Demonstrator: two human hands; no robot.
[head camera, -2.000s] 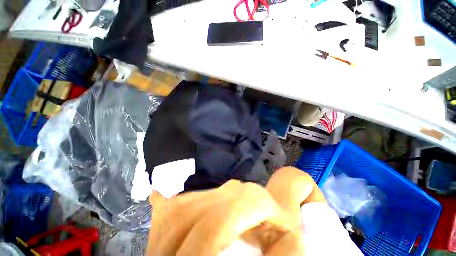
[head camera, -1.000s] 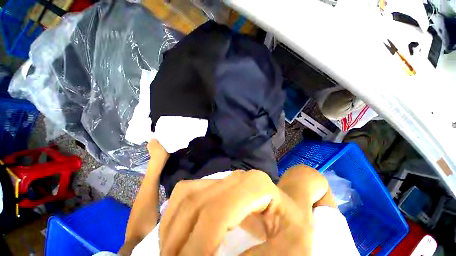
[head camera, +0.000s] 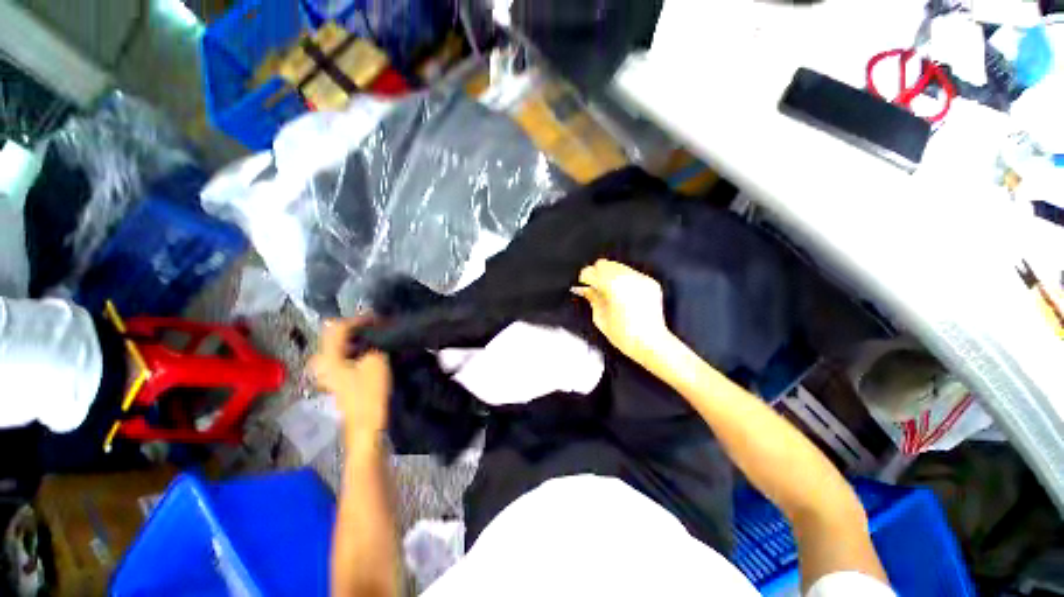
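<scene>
A dark black to navy garment (head camera: 700, 262) lies over my lap, with a white patch of lining or cloth (head camera: 531, 364) showing in its middle. My left hand (head camera: 354, 371) is blurred and grips the garment's left end, a dark fold stretched out to the left. My right hand (head camera: 624, 306) is over the garment's middle, palm down with fingers bent and thumb near the fingertips. Whether it pinches the cloth cannot be told. No tool shows in either hand.
White table (head camera: 747, 128) at the right holds a black phone (head camera: 855, 117), red-handled scissors (head camera: 910, 88) and orange-handled snips (head camera: 1041, 294). A plastic-bagged garment (head camera: 420, 187) lies ahead. A red stool (head camera: 204, 379) and blue crate (head camera: 251, 536) are at left. A person's white sleeve (head camera: 47, 364) shows at far left.
The large, near hand that filled the lower view is gone; both hands are now apart over the garment. The dark cloth is now drawn out leftward. The view has shifted.
</scene>
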